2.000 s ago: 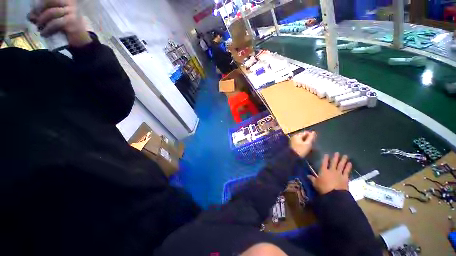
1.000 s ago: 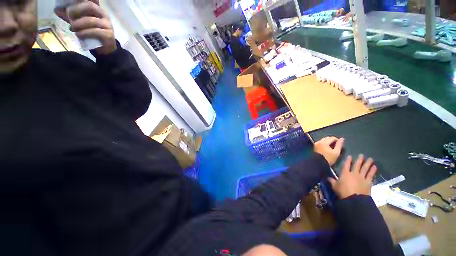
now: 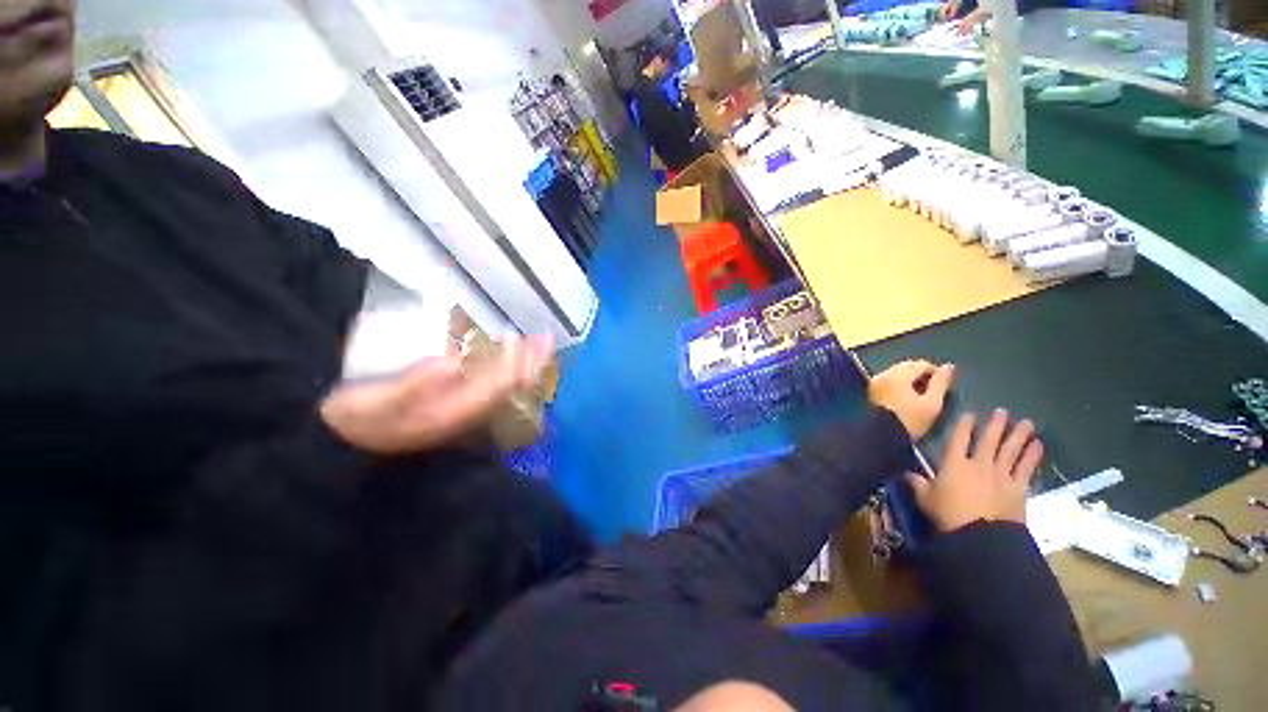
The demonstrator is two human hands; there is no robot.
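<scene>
My left hand point(image 3: 912, 398) rests at the bench edge with its fingers curled in; no object shows in it. My right hand point(image 3: 982, 473) lies beside it, palm down, fingers spread and empty, at the edge of the dark green mat point(image 3: 1071, 365). Just right of my right hand, a white open housing shell point(image 3: 1129, 544) lies across the mat edge and the tan cardboard. A narrow white strip point(image 3: 1089, 487) lies behind it. Part of the white pieces is hidden by my right hand.
A person in black point(image 3: 153, 376) stands close on the left, one hand point(image 3: 442, 397) held out by a blurred white object. White units point(image 3: 1078, 251) line the bench. Wired parts point(image 3: 1199, 424) lie right. Blue crates point(image 3: 772, 397) and a red stool point(image 3: 716, 264) stand below.
The other person's raised hand has come down to waist height with the white object. The view has swung left, then settled. My hands have stayed at the bench edge.
</scene>
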